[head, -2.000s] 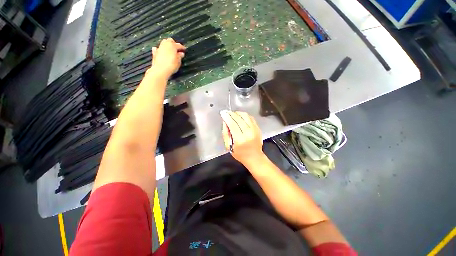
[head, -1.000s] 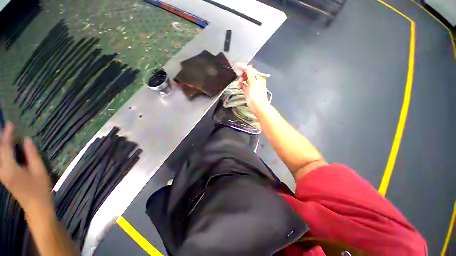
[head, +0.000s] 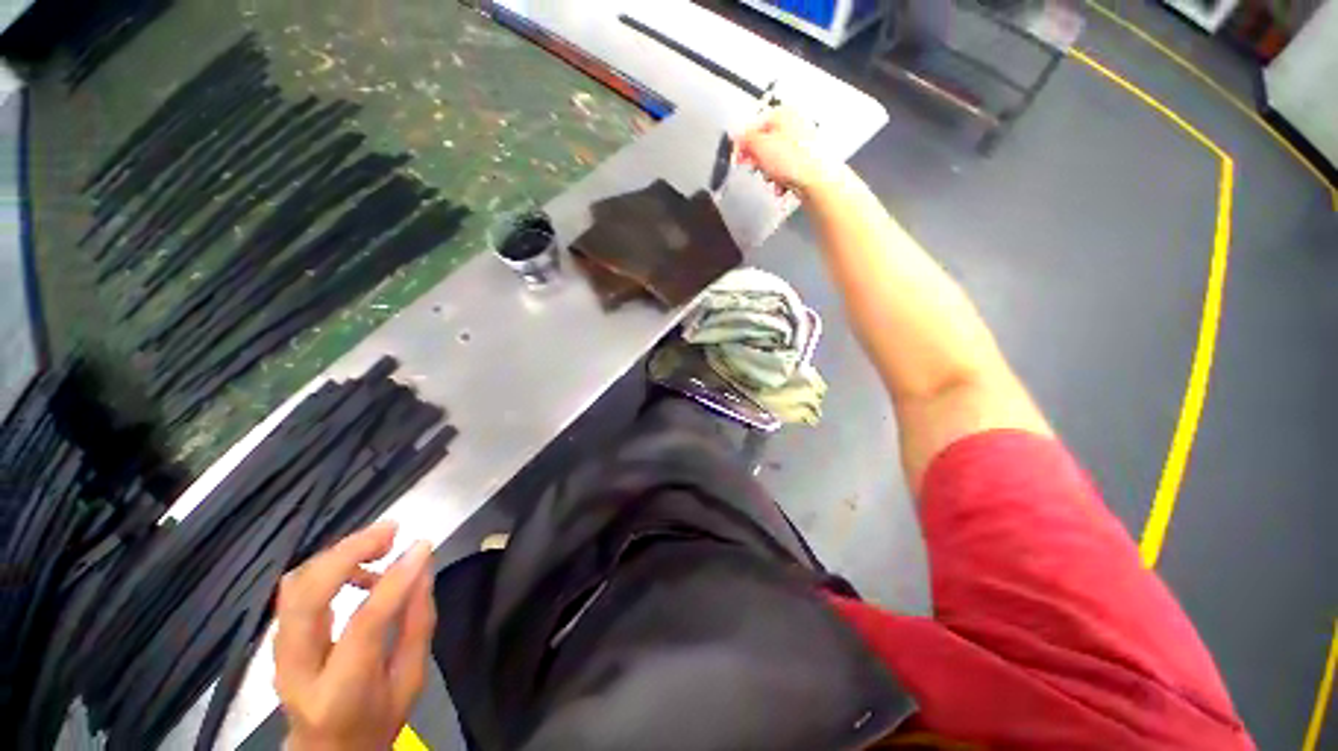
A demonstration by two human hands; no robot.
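Note:
Narrow black straps (head: 294,514) lie in a pile on the metal table's near edge. My left hand (head: 352,638) is over the table edge at the lower end of this pile, fingers apart and empty. My right hand (head: 781,151) is stretched to the far table end. A thin pale applicator (head: 768,97) sticks out from its fingers. Its fingertips are beside a short dark piece (head: 721,162); I cannot tell if they grip it. A clear cup (head: 528,250) of black liquid stands beside dark brown leather pieces (head: 660,242).
Rows of black straps (head: 279,235) lie on the green speckled mesh (head: 470,88), with another pile (head: 59,499) at left. A single strip (head: 697,55) lies near the far table edge. A pale green cloth (head: 751,330) sits on a metal-framed seat beside the table. A metal rack (head: 969,66) stands beyond.
My right hand moved from beside the cup, past the leather, to the short dark piece. My left hand left the mesh straps and came down to the near table edge. The view swung right.

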